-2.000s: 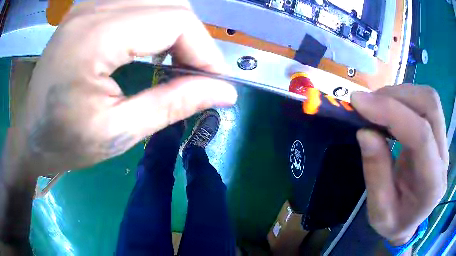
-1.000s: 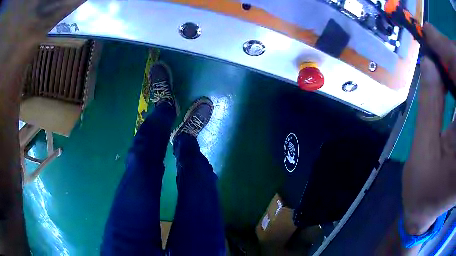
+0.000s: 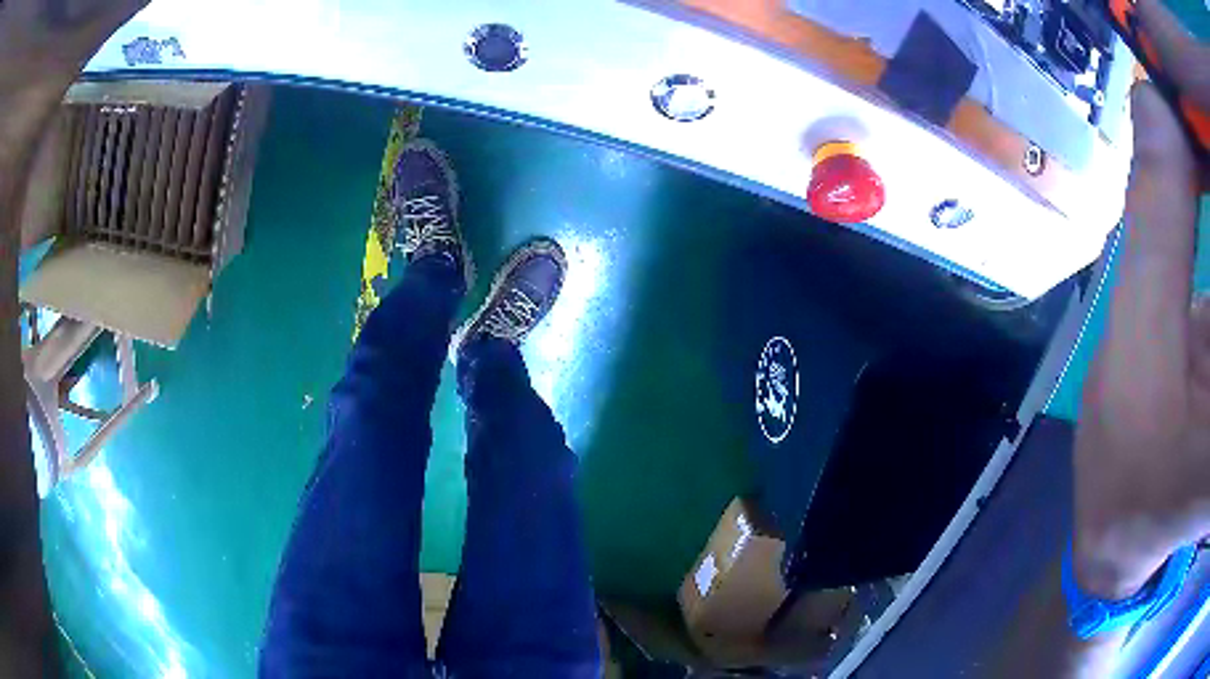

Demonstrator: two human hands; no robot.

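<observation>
An open laptop base [image 3: 1048,47] with its internals showing lies on the fixture at the top right, cut off by the picture's top edge. My right hand [image 3: 1154,332], with a blue wristband, is at the right edge and holds a black and orange screwdriver [image 3: 1168,80] by the laptop's right side. The screwdriver's tip is out of view. At the left edge only my left wrist and part of my left hand [image 3: 60,40] show, dark and cut off; its fingers are out of the picture.
The white fixture rail [image 3: 584,60] carries round buttons and a red emergency stop button [image 3: 845,183]. A black tab [image 3: 929,66] overhangs the orange strip. A divided carton [image 3: 146,179] stands on a stool at left. A small carton [image 3: 730,570] lies below.
The hands had held the black and orange screwdriver between them in front of the rail. They have parted: my right hand moved up and right with it, my left hand to the left edge.
</observation>
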